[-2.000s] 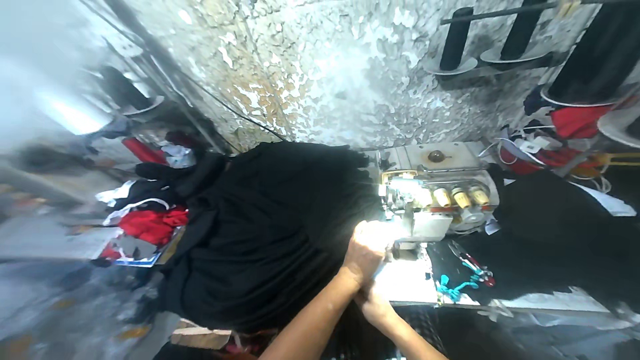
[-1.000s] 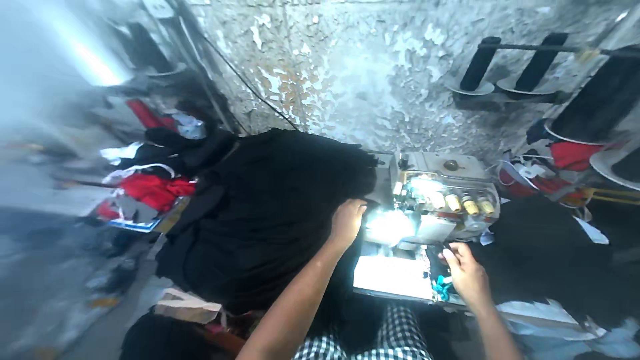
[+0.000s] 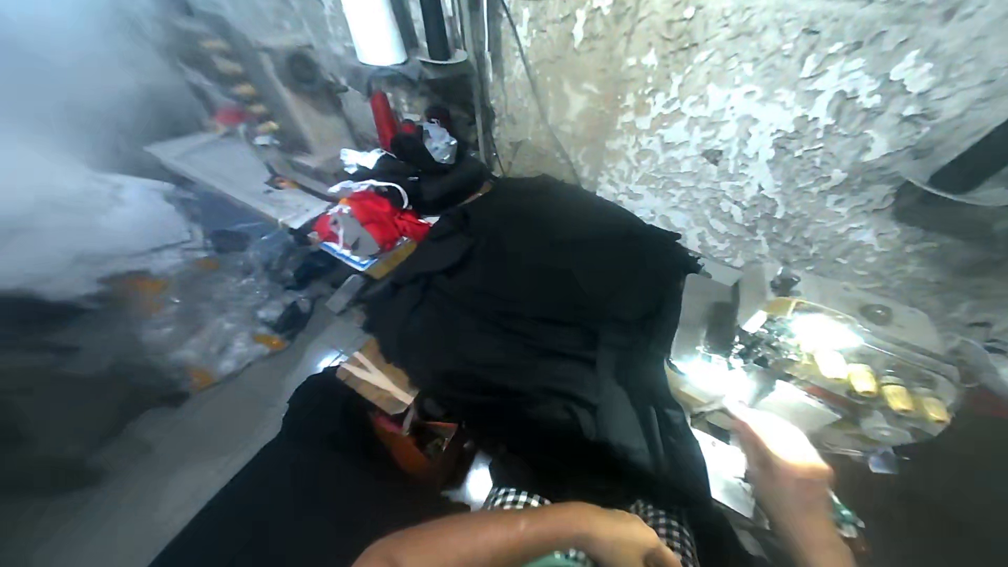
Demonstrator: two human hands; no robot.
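My right hand (image 3: 787,461) is at the front of an overlock sewing machine (image 3: 854,354), beside its lit needle area; glare hides its fingertips. My left hand (image 3: 622,535) is low in the view, over the checked cloth (image 3: 665,524) on my lap, its fingers partly cut off by the lower edge. Whether either hand holds something cannot be told. A large heap of black fabric (image 3: 543,283) lies left of the machine and hangs down toward my lap.
Red fabric (image 3: 382,220) and other scraps lie at the left behind a wooden piece (image 3: 378,386). Black fabric (image 3: 315,472) also sits low at the left. A white thread cone (image 3: 374,31) stands at the back, before a peeling wall (image 3: 732,118).
My left hand has moved from beside the machine's needle area down to my lap. My right hand is now nearer the lit needle area. The view has swung left.
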